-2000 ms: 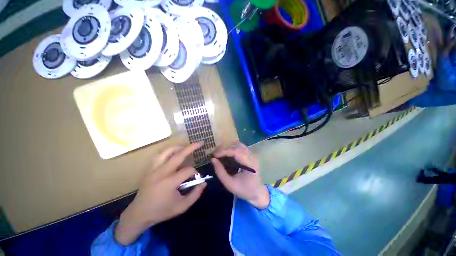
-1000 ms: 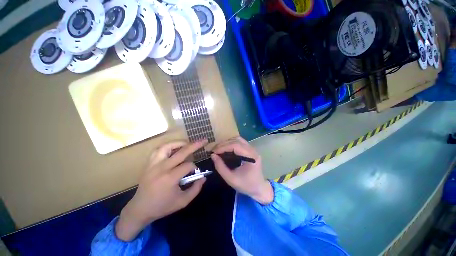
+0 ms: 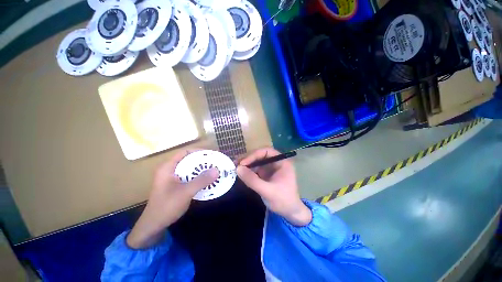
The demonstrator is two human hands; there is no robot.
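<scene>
My left hand (image 3: 173,190) holds a white speaker plate (image 3: 190,165), its face with radiating dark slots turned up and the thumb lying on it. My right hand (image 3: 272,184) holds black tweezers (image 3: 275,160), with the tip at the plate's right edge. Whether a patch is on the tip is too small to tell. The patch sheet (image 3: 225,113), with rows of small dark rectangles, lies just beyond the plate on the cardboard work board (image 3: 60,148). Its near end is hidden behind the plate and hands.
A cream plastic tray (image 3: 148,113) lies left of the sheet. A pile of speaker plates (image 3: 165,36) is at the back. A blue plastic bin (image 3: 319,129) holds black equipment (image 3: 352,60) and a red-yellow tape roll (image 3: 338,8). More discs (image 3: 479,38) lie at far right.
The speaker plate was edge-on in my left hand and is now turned face up. My right hand has moved the tweezers from the patch sheet to the plate's edge. The view has shifted slightly.
</scene>
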